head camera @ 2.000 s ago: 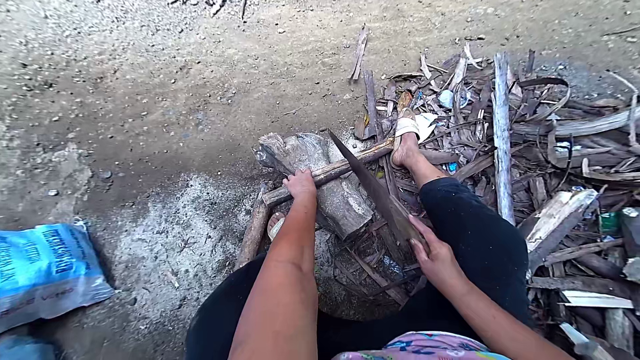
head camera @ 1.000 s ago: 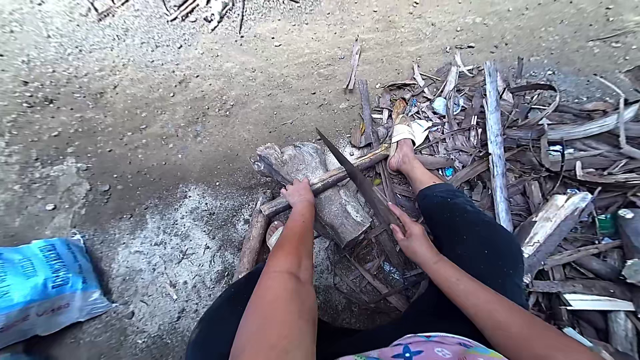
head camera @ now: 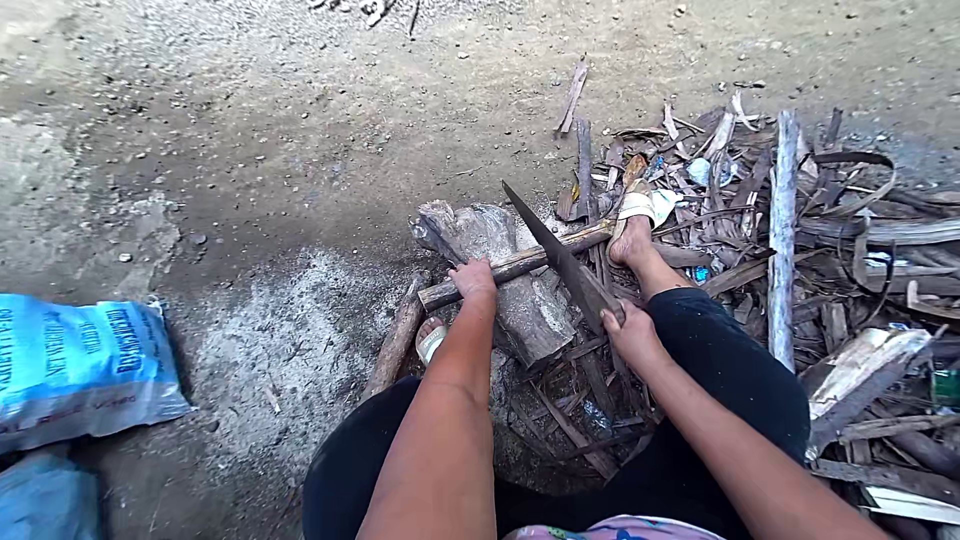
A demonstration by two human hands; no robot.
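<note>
A round wooden branch lies across a thick weathered log. My left hand grips the branch near its left end. My right hand is closed around the handle end of a handsaw; the handle itself is mostly hidden by the fingers. The saw's dark blade crosses the branch to the right of my left hand, its narrow tip pointing up and left. My sandaled right foot is at the branch's far right end. My other sandaled foot is left of the log, partly hidden behind my left arm.
Bark, sticks and split wood cover the ground on the right, with a long pale pole among them. Another short branch lies left of the log. A blue and white printed sack rests at the left, above a second bluish bag.
The saw and my right hand have shifted slightly relative to the branch, the blade staying across it. My left hand keeps its hold near the branch's left end.
</note>
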